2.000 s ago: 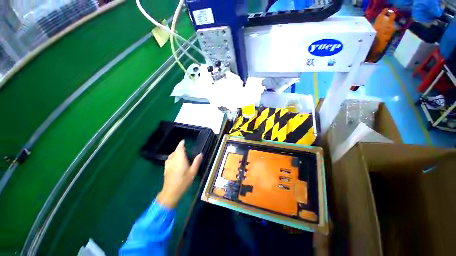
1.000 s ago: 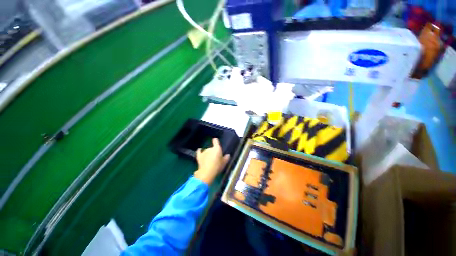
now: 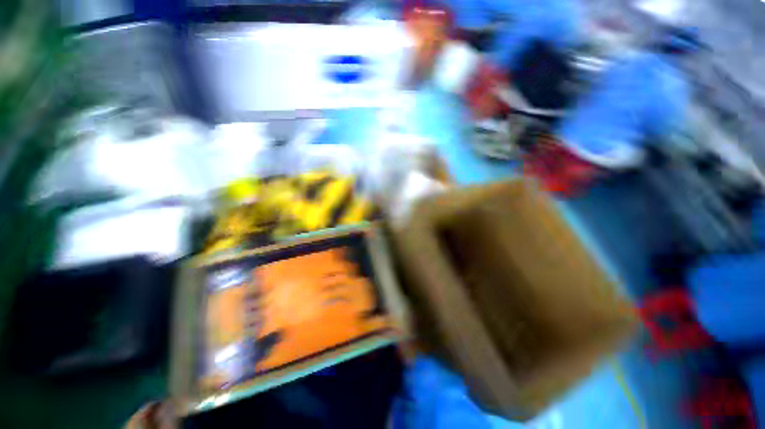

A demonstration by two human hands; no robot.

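The picture is strongly blurred. The orange fixture (image 3: 314,306) shows through the openings of a black plastic housing (image 3: 363,261), with the tan-green rectangular cover frame (image 3: 179,335) around it. My left hand (image 3: 148,416) is small and cut off by the bottom edge, by the cover frame's lower left corner. Its fingers are unclear, and I cannot tell whether it touches the frame. My right hand is not in view. The dark stack of housings (image 3: 42,323) lies on the bench at the left.
An open cardboard carton (image 3: 616,310) stands right of the fixture. Yellow-black hazard tape (image 3: 323,199) and white crumpled wrap (image 3: 143,163) are behind it, under the white machine beam (image 3: 277,71). A white sheet (image 3: 126,235) lies behind the stack. Blue-clad people (image 3: 625,105) and red stools are beyond.
The view has swung right, so the fixture and stack appear further left and more of the carton shows. My left hand has left the stack and is now at the bottom edge.
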